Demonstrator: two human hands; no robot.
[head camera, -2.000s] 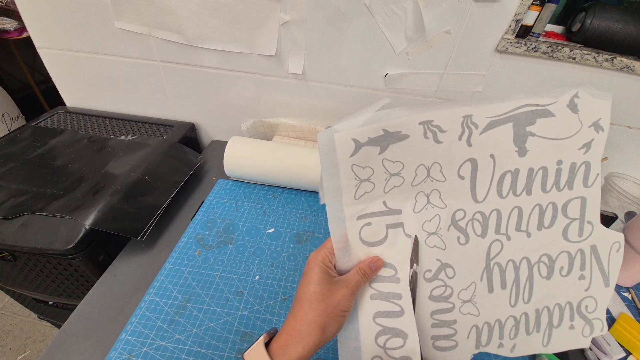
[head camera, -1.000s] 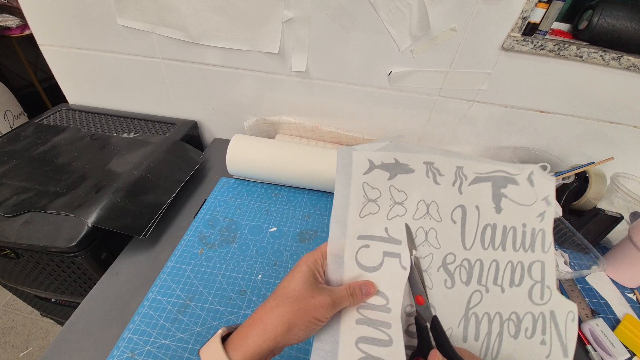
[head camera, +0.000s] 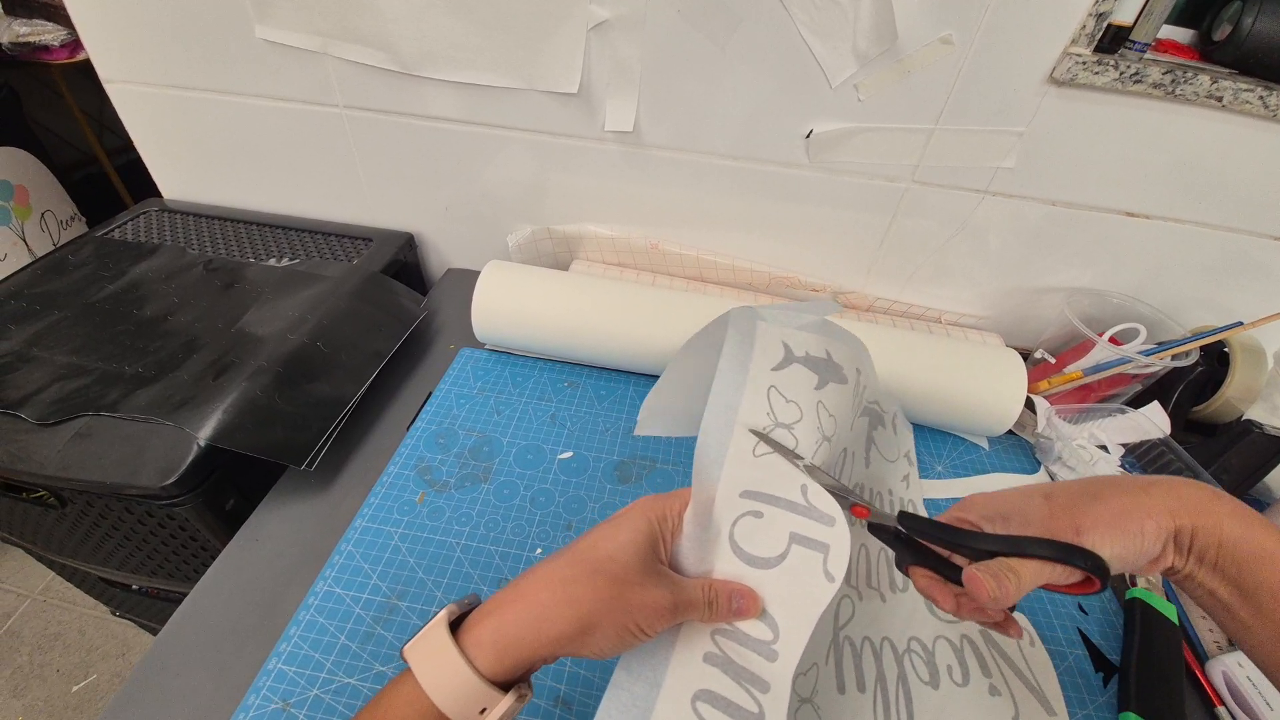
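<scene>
My left hand (head camera: 650, 580), with a pale watch on its wrist, pinches the left part of a white sheet of vinyl decals (head camera: 790, 540), thumb on top. The sheet bears grey lettering, a shark and butterfly outlines, and its right part curls down and away. My right hand (head camera: 1010, 560) holds black-handled scissors (head camera: 940, 535) with a red pivot. Their blades lie across the sheet between the butterflies and the large numerals, tips pointing up and left. A cut edge runs down from the blades beside the numerals. A bluish backing shows along the sheet's left edge.
A blue cutting mat (head camera: 500, 480) covers the grey table (head camera: 300, 560). Behind the sheet lies a white roll (head camera: 600, 310) against the wall. Black sheets (head camera: 220, 340) rest on a black crate at left. A clear cup (head camera: 1110, 340), tape roll (head camera: 1225, 375) and green-and-black tool (head camera: 1150, 650) are at right.
My right hand and the scissors have come further into view, with the blades now higher on the sheet. The sheet's right part, flatter before, now curls downward. My left hand keeps its hold.
</scene>
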